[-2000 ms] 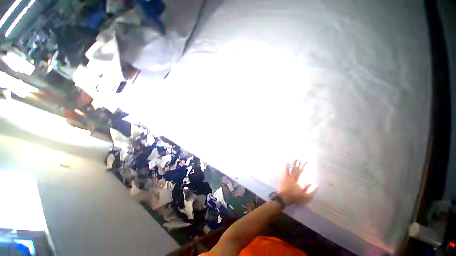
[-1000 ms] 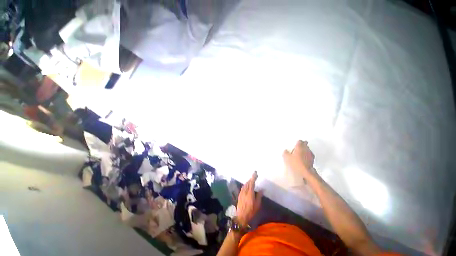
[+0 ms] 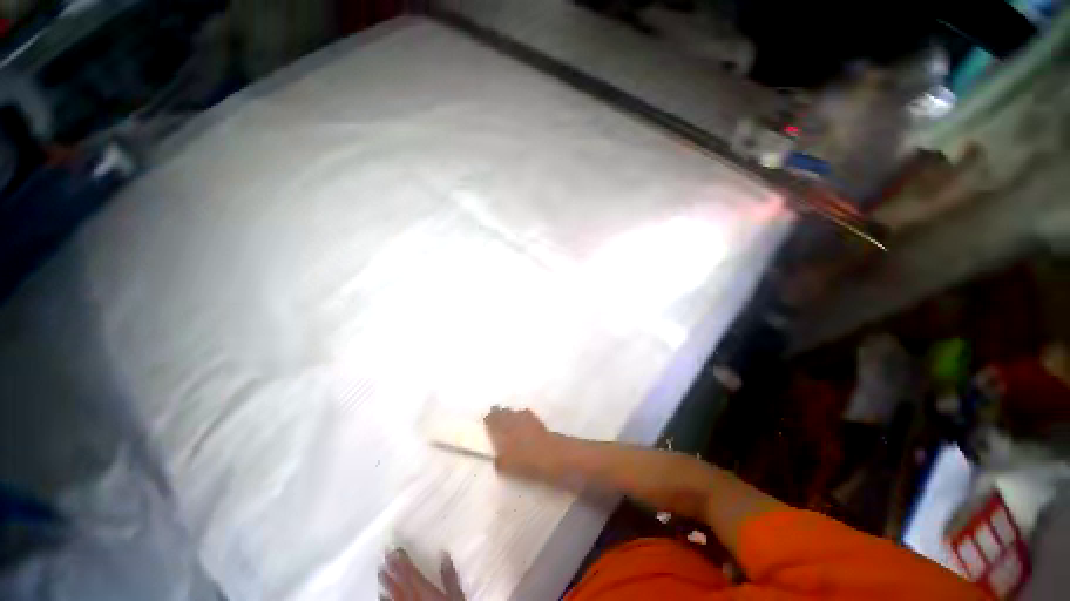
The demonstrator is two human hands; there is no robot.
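Observation:
A broad white fabric sheet (image 3: 270, 200) covers the table, with soft wrinkles and strong glare in the middle. My right hand (image 3: 517, 441) is closed around the end of a pale flat strip (image 3: 461, 432), which lies against the sheet near its front edge. My left hand (image 3: 420, 578) is at the bottom edge of the view, partly cut off, its fingers apart on or just over the sheet. It holds nothing that I can see.
A dark rail (image 3: 610, 99) runs across the table's far right end. A small cutter unit (image 3: 804, 162) with a blue part and red light is on it. A red-and-white item (image 3: 991, 546) is low on the right. Dark, blurred clutter lies beyond the table's right edge.
The view has swung right to the rail end, and the scrap heap has left it. My right hand now shows a pale strip in it. My left hand has moved from the table edge onto or over the sheet.

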